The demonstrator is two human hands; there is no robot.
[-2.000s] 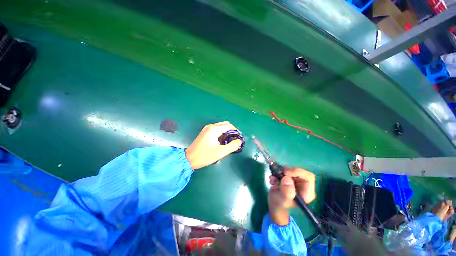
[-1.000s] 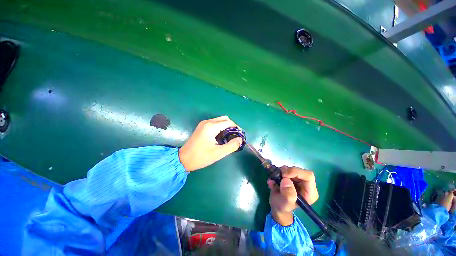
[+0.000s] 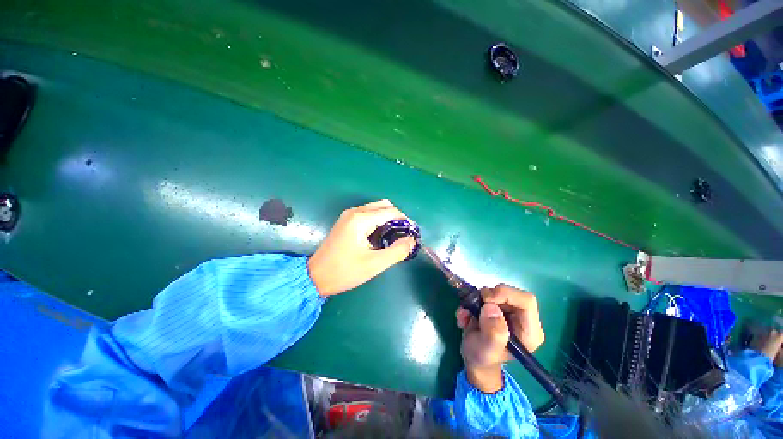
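Observation:
My left hand (image 3: pixel 356 250) holds a round black unit (image 3: pixel 397 231) between thumb and fingers above the glossy green bench top. My right hand (image 3: pixel 500 327) grips the black handle of a soldering iron (image 3: pixel 468 296). Its thin metal tip points up and left and meets the right edge of the unit, near my left thumb. The exact contact point is too small to tell. No wire shows clearly at the unit.
A conveyor belt (image 3: pixel 592 103) beyond the bench carries black units (image 3: pixel 503 62). A red string (image 3: pixel 549 210) lies along the bench edge to a grey-white post (image 3: pixel 717 273). A black ridged box (image 3: pixel 635 343) and blue bundle (image 3: pixel 706 309) stand right. Another person's hand (image 3: pixel 768 341) shows far right.
Since two seconds ago, the iron tip has moved from just right of the unit to its edge. Over the last second the belt units have shifted slightly left; both hands are nearly still.

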